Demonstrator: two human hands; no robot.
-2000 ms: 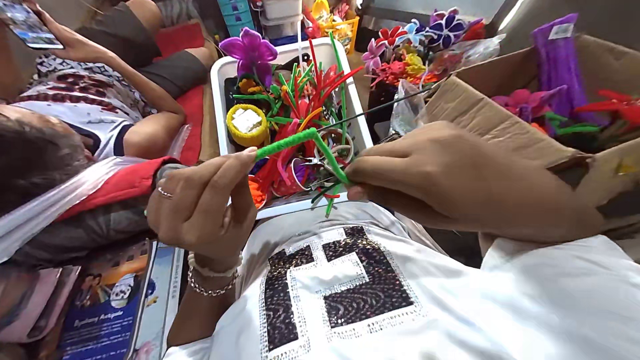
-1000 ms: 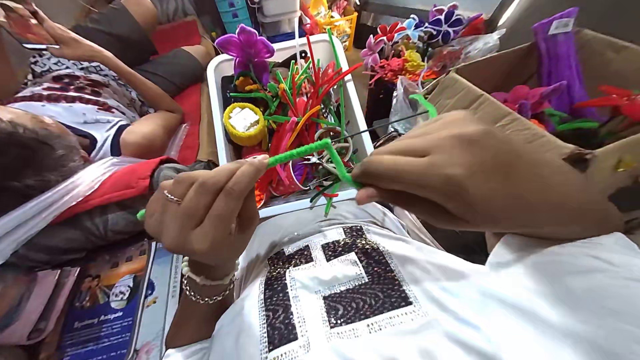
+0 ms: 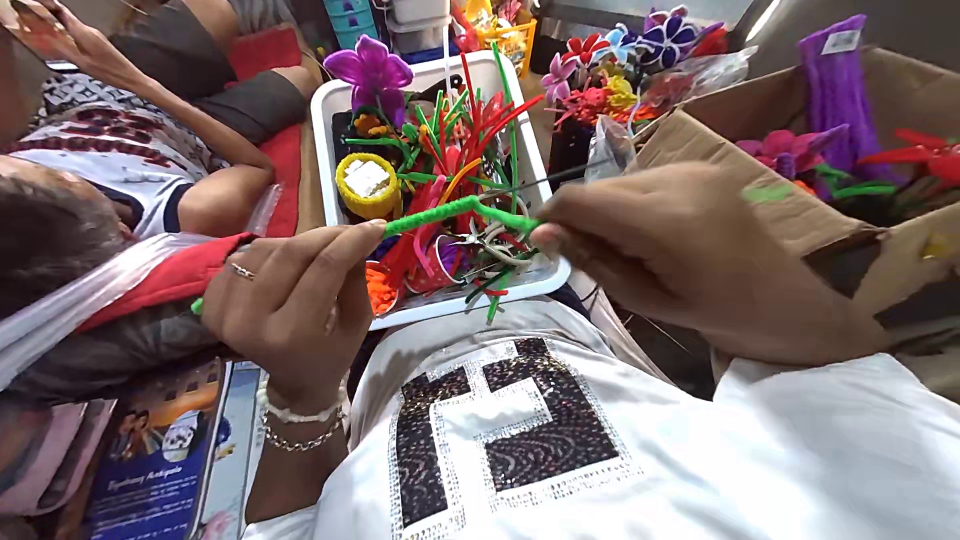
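A green pipe cleaner [image 3: 431, 217] stretches between my two hands, above the near part of a white plastic tray [image 3: 321, 150]. It looks tightly wound on the left part and bends near its middle. My left hand [image 3: 300, 300], with a ring and bracelets, pinches its left end between thumb and fingertip; a green tip shows behind that hand. My right hand [image 3: 667, 255] pinches the other end, slightly blurred. A thin dark wire or stem [image 3: 559, 177] runs near my right fingers; what it joins is unclear. Red and green pipe cleaners [image 3: 469, 139] fill the tray beyond.
The tray also holds a yellow fuzzy cup [image 3: 369, 187] and a purple fuzzy flower [image 3: 371, 71]. A cardboard box [image 3: 720, 157] with purple pipe cleaners [image 3: 840, 97] stands at the right. Another person [image 3: 142, 142] reclines at the left, near booklets [image 3: 157, 457]. More fuzzy flowers [image 3: 600, 67] lie behind.
The right part of the green pipe cleaner slanted steeply down before and now lies flatter, with my right hand's fingertips higher. Both hands keep hold of it.
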